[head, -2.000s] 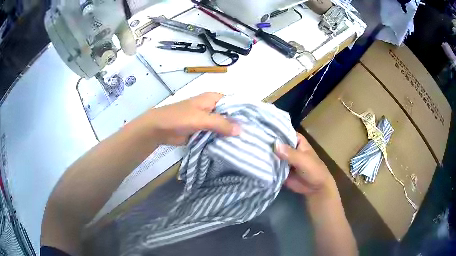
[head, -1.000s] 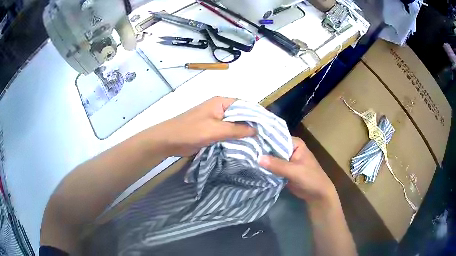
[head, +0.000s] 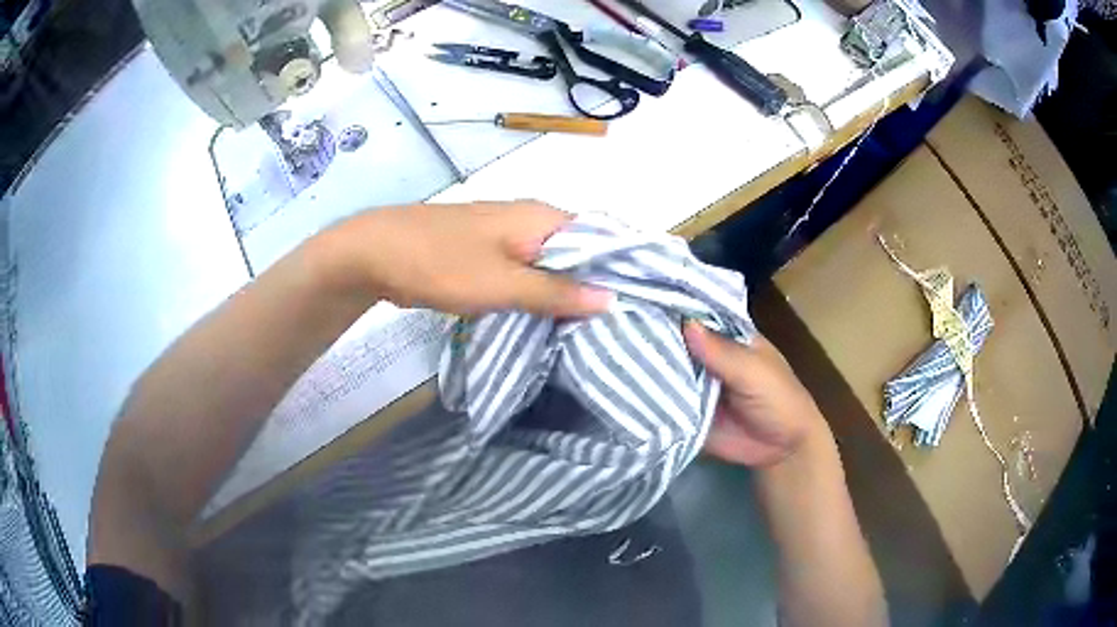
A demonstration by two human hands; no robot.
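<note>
A grey-blue and white striped garment piece (head: 625,374) is held bunched up in front of the table's wooden edge, and its lower part hangs over my lap. My left hand (head: 490,263) grips the top left of the bunch, with the thumb on the cloth. My right hand (head: 759,398) grips the right side, with the thumb on top and the other fingers partly hidden under the cloth. Both hands are bare.
The white sewing machine head (head: 251,61) stands at the upper left. An orange-handled awl (head: 551,124), black snips (head: 496,59), scissors (head: 600,86) and a black-handled tool (head: 735,74) lie behind the hands. A carton (head: 906,416) at right bears a tied striped bundle (head: 941,367).
The view has shifted, so the table and tools sit higher and further right. The bunched cloth has been turned and refolded between my hands, with broad stripes now facing up.
</note>
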